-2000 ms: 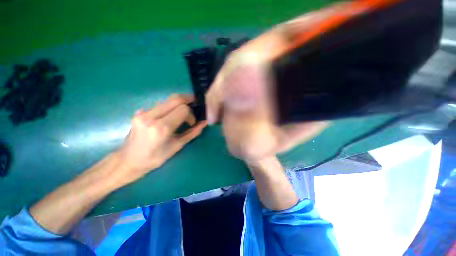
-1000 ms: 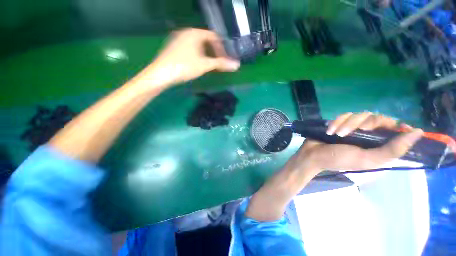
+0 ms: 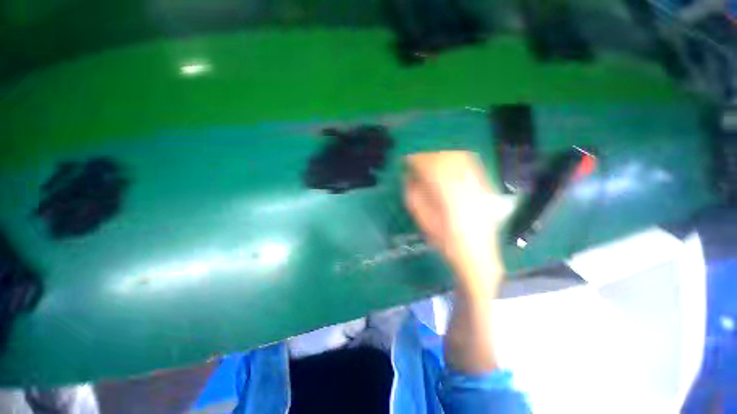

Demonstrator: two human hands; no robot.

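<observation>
My right hand point(image 3: 452, 194) is blurred over the green mat, where the screw dish showed earlier; the dish is hidden. Whether the hand holds anything cannot be told. The electric screwdriver point(image 3: 549, 192), black with an orange-red end, lies on the mat just right of my hand, apart from its fingers. A black phone point(image 3: 515, 137) lies behind it. A heap of small black pieces point(image 3: 350, 158) lies left of my hand. My left hand is out of the picture.
A second heap of black pieces point(image 3: 83, 196) lies at left, with more black items point(image 3: 16, 287) at the left edge. Blurred black parts point(image 3: 436, 31) lie at the far side. A white sheet or box point(image 3: 622, 315) is at lower right. Pale handwriting marks the mat.
The screwdriver has left my right hand and lies on the mat. My right hand has moved left and up, over the dish. My left hand has left the picture from the far side.
</observation>
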